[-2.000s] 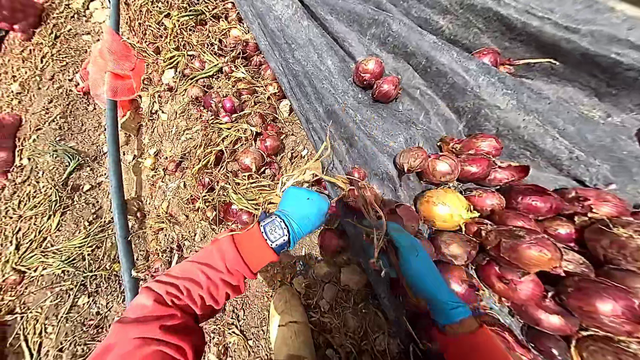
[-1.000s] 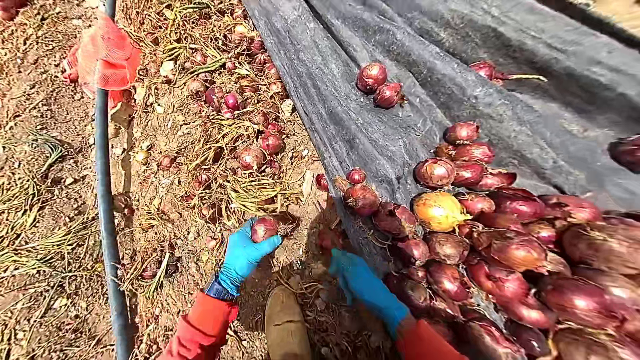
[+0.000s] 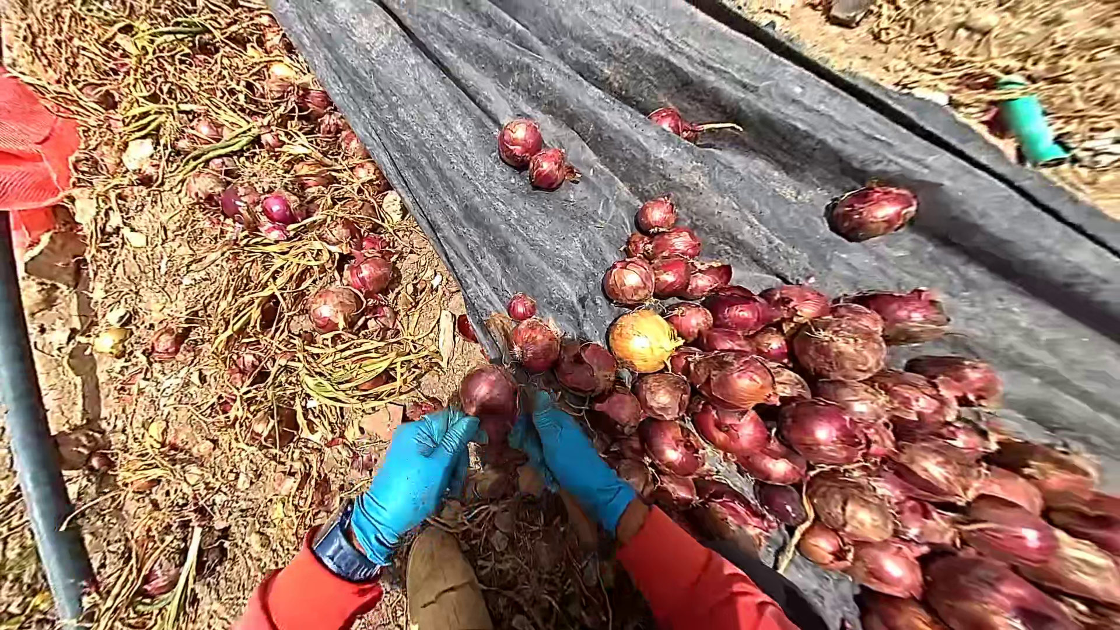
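My left hand (image 3: pixel 416 477), in a blue glove with a watch at the wrist, is at the lower middle, its fingers at a red onion (image 3: pixel 490 394). Close on the other side of that onion is my right hand (image 3: pixel 569 455), also gloved in blue; its fingertips are partly hidden, and whether it grips anything is unclear. Just right of my hands, a pile of red onions (image 3: pixel 822 429) lies on a dark grey fabric sheet (image 3: pixel 542 236). One yellow onion (image 3: pixel 643 340) stands out at the pile's near left side.
Left of the sheet, more onions (image 3: pixel 335 308) lie among dry leaves on the soil. A dark hose (image 3: pixel 35 464) runs down the left edge beside red mesh (image 3: pixel 35 149). A boot (image 3: pixel 444 582) is below my hands. A green object (image 3: pixel 1031 122) lies beyond the sheet.
My hands have come together around an onion; one second ago they were apart, with an onion in my left hand. The view has shifted to the right.
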